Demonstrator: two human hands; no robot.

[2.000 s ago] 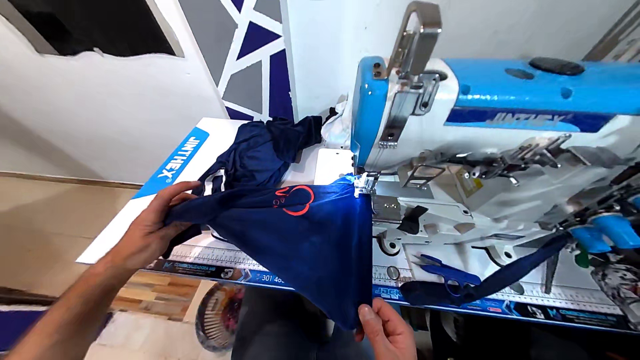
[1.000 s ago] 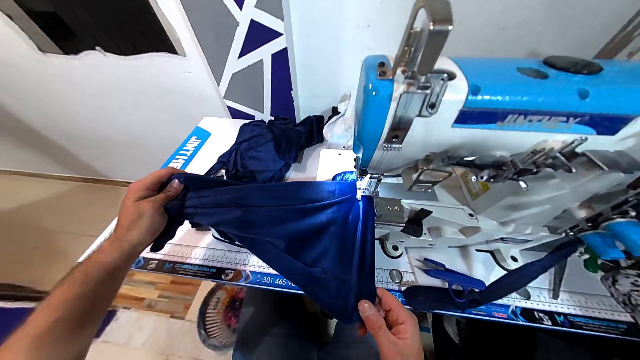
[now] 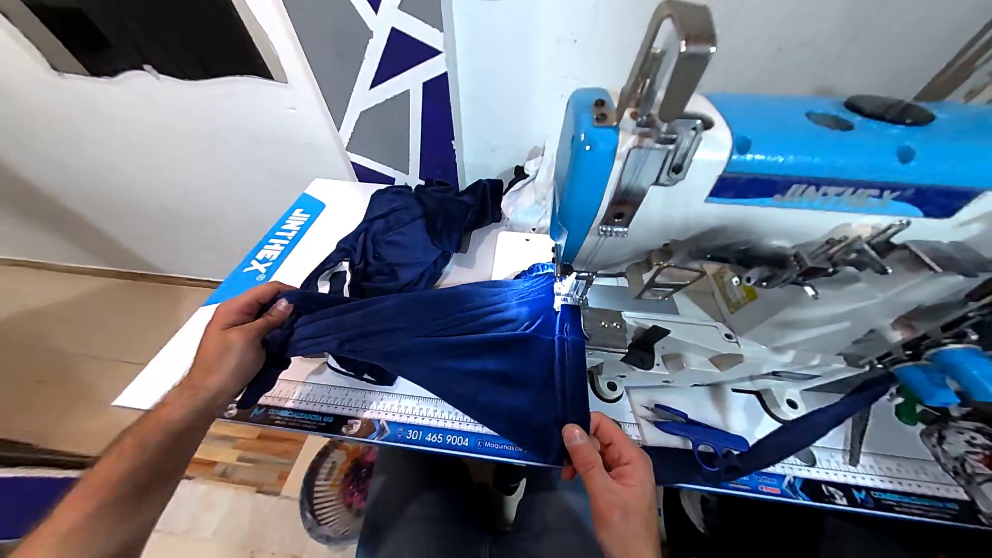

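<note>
A navy blue fabric garment is stretched between my hands and the lit presser foot of a blue and white Jinthex sewing machine. On the left, my left hand grips a bunched part of the cloth. Near the table's front edge, my right hand pinches the lower corner of the fabric, below the foot. The cloth's hemmed edge runs from the foot down to my right fingers. Gathered fabric shows just behind the foot; the needle itself cannot be made out.
More navy garments lie heaped behind the cloth. Blue-handled thread snips rest right of my right hand, beside a long navy strip. A ruler tape lines the table's front. Below stands a basket with colourful contents.
The red print seen on the cloth two seconds ago is out of sight, and the fabric on the left is more bunched. My left hand has shifted slightly left; both hands keep hold.
</note>
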